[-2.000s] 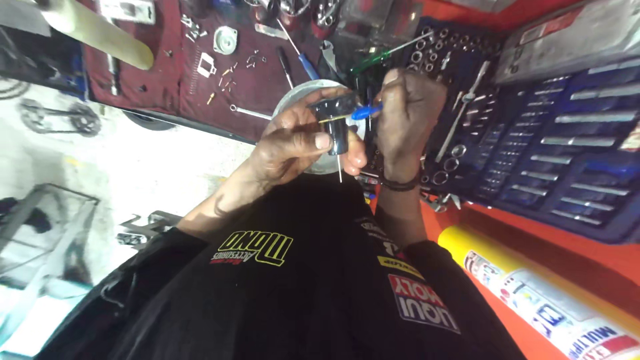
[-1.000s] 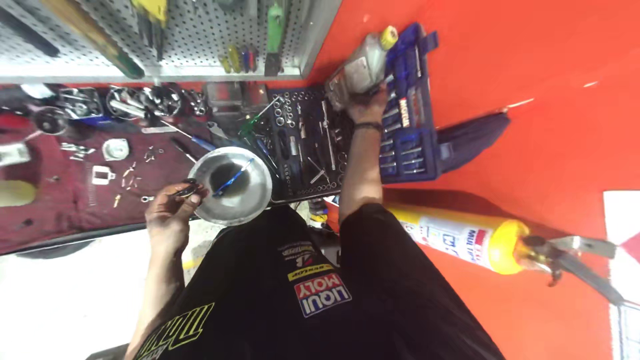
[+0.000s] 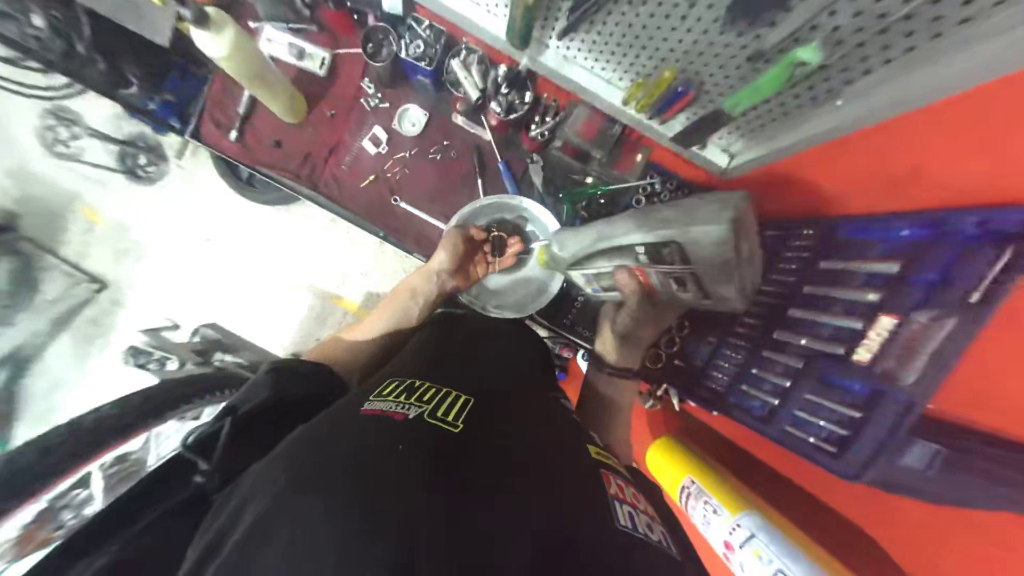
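Observation:
My left hand [image 3: 474, 258] holds a small dark part [image 3: 498, 242] in its fingers over a round metal bowl [image 3: 512, 300]; which part it is cannot be told. In my right hand [image 3: 636, 316] lies a large grey plastic bottle [image 3: 724, 248], gripped around its labelled side. The bottle is tilted onto its side, with its yellow-tipped neck pointing left over the bowl's right rim, close to my left fingers. Whether liquid runs from the neck cannot be told for sure. A blue-handled screwdriver [image 3: 508, 178] rests just behind the bowl.
A dark red mat [image 3: 320, 152] carries small brass and metal parts, a combination wrench [image 3: 420, 213] and a pale squeeze bottle [image 3: 248, 68]. Cups of hardware line its back. An open blue socket case [image 3: 864, 376] stands right, a pegboard [image 3: 608, 64] behind, a yellow cylinder [image 3: 736, 512] below right.
My right hand has brought the grey bottle from over the tool case to the bowl and tipped it. My left hand, earlier at the bowl's left edge, is now over the bowl.

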